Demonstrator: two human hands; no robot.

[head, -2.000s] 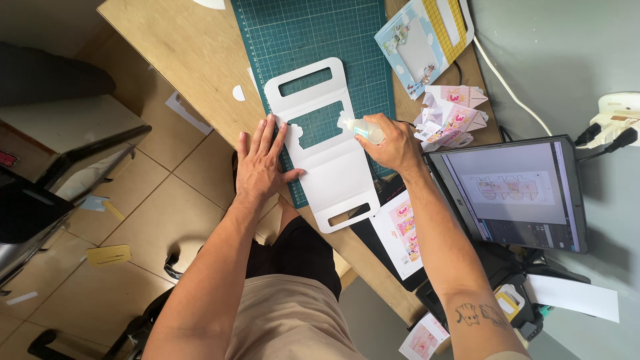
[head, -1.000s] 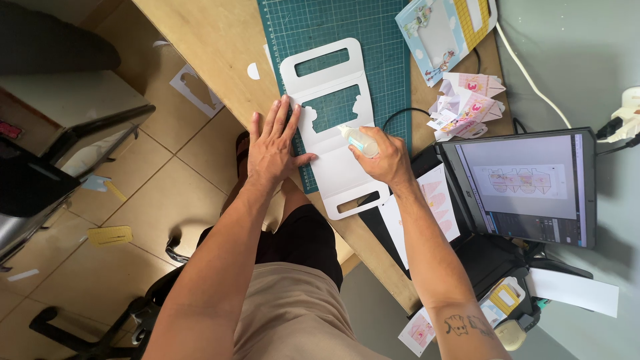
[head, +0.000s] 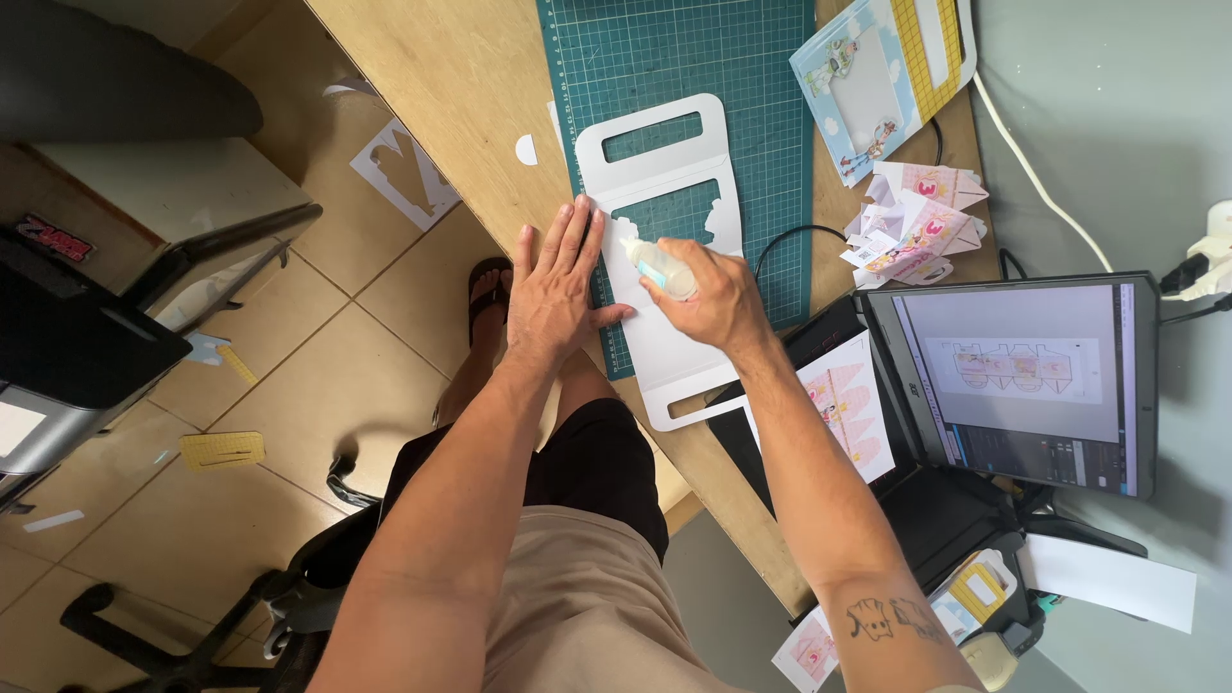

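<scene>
A white die-cut card box blank (head: 664, 337) with two handle slots and a shaped window lies on a green cutting mat (head: 770, 58), its near end past the mat's edge. My left hand (head: 558, 289) rests flat on the blank's left edge, fingers slightly spread, holding nothing. In my right hand (head: 707, 294) is a small translucent squeeze bottle (head: 664, 269), tilted, its tip over the card just below the window's left corner. My fingers hide part of the bottle. Whether anything flows from the tip cannot be told.
An open laptop (head: 1020, 375) stands on the right, a printed pink sheet (head: 852, 404) over its near side. Folded pink paper boxes (head: 914, 226) and a printed blue-and-yellow box (head: 866, 87) lie beyond. A white paper scrap (head: 526, 149) sits left of the mat on the wooden table (head: 433, 87).
The bottle tip in my right hand has moved from the window's right side to below its left corner. My left hand stays at the blank's left edge.
</scene>
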